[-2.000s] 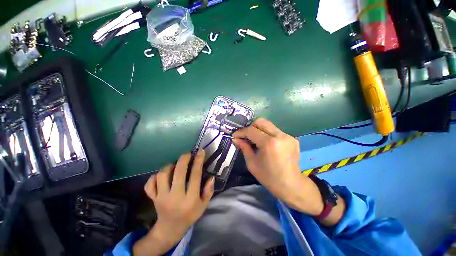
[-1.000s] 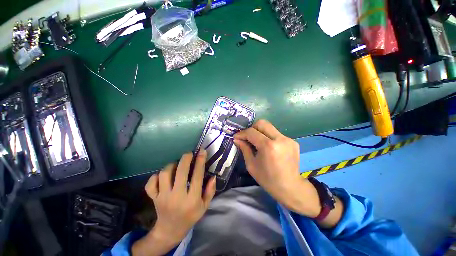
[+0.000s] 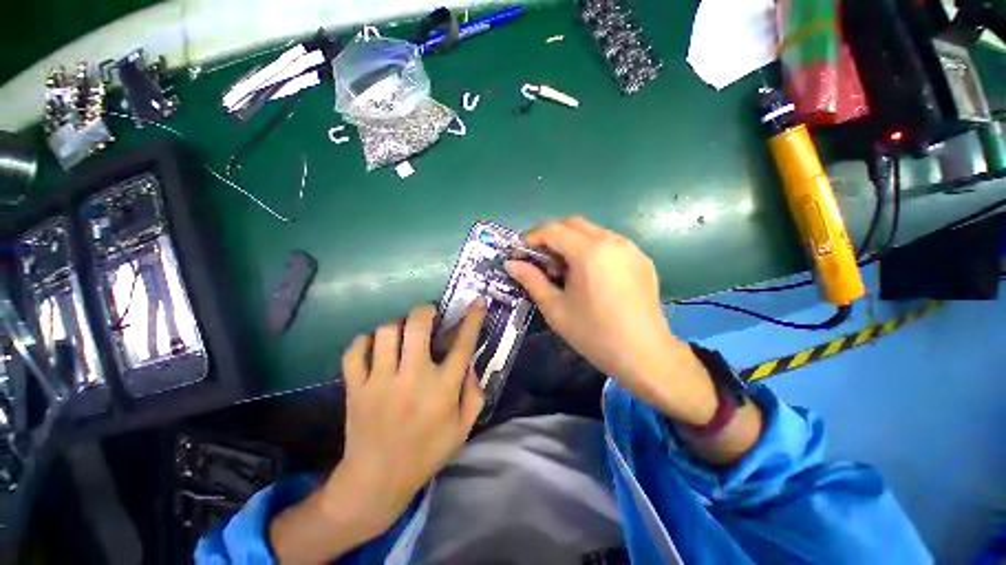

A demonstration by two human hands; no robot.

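Observation:
An open phone body [image 3: 510,331], silver-white inside with black flex strips and a dark rim, lies slanted at the bench's front edge. My bare left hand [image 3: 408,408] holds its left side and lower end, with a fingertip resting on the inside. My bare right hand [image 3: 590,287] is over the upper right part, thumb and fingertips pinched at a small dark part there. The fingers hide much of this part and of the phone's right edge.
A black tray [image 3: 226,331] with open phones stands at left, a dark flat bar [image 3: 292,291] beside it. A screw bag [image 3: 399,135] and white hooks lie at the back. A yellow electric screwdriver [image 3: 814,210] and its cable are at right.
My right hand has moved up along the phone and now pinches near its upper part. My left fingers have shifted further onto the phone's inside. The view has moved slightly.

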